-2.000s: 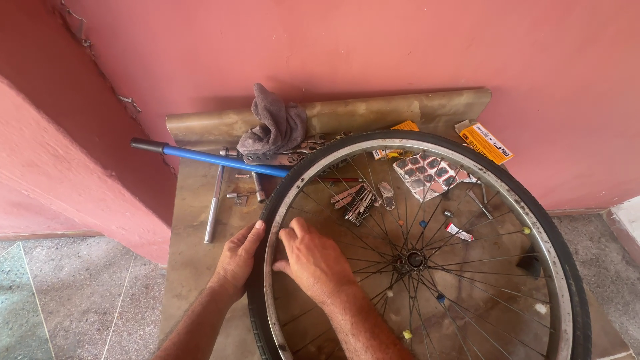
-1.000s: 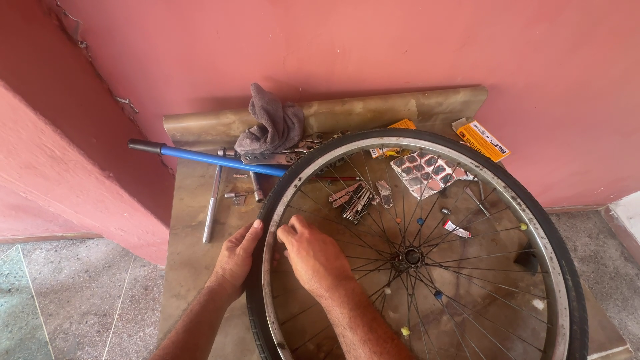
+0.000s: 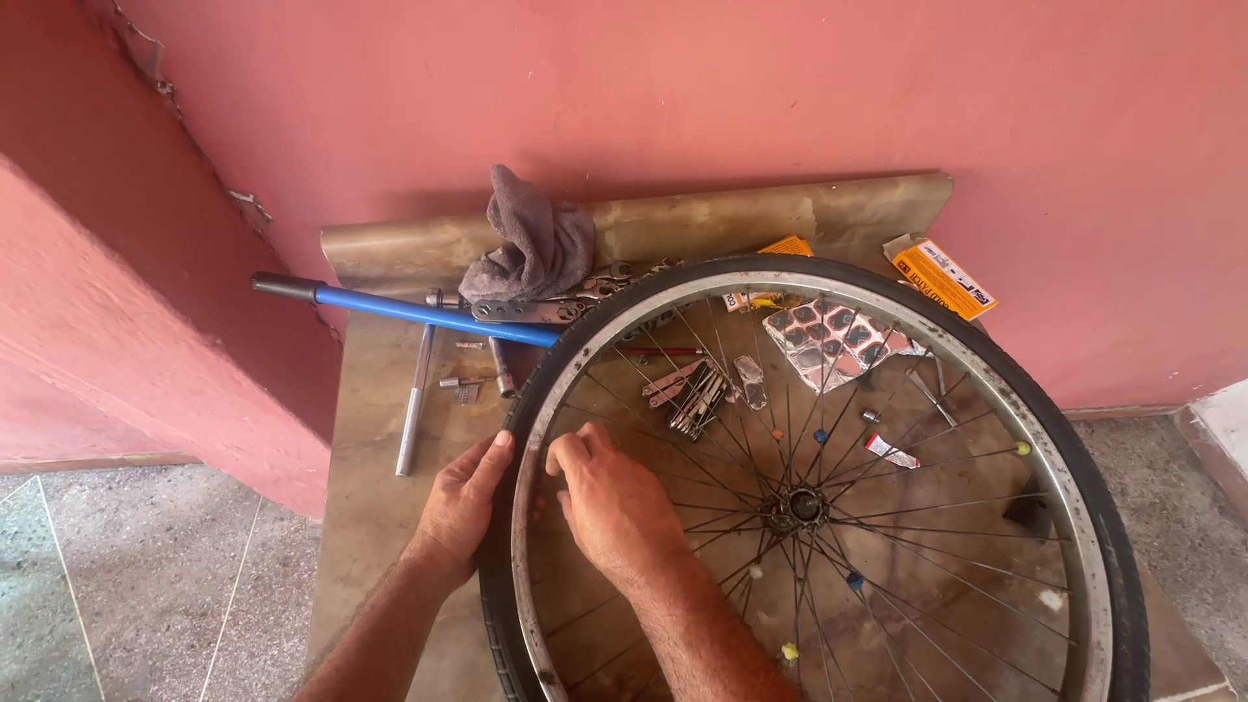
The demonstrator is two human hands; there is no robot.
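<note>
A bicycle wheel (image 3: 804, 504) with a black tyre (image 3: 1045, 382) and a worn silver rim (image 3: 526, 546) lies on a brown-covered table. My left hand (image 3: 458, 512) grips the tyre's left side, its thumb on top and its other fingers hidden beneath. My right hand (image 3: 614, 497) is just inside the rim, opposite the left, with its fingers curled; whether it pinches something at the rim cannot be told. Coloured beads sit on several spokes. Through the spokes show a folding multi-tool (image 3: 698, 398), a sheet of tyre patches (image 3: 824, 343) and a small tube (image 3: 892, 451).
A blue bar with a black grip (image 3: 419, 310) crosses the left rear, partly under the tyre. Beside it are a sliding T-handle wrench (image 3: 413, 414), a grey cloth (image 3: 534, 239) and wrenches (image 3: 531, 310). An orange patch box (image 3: 944, 278) stands behind the wheel, near the pink wall (image 3: 731, 97).
</note>
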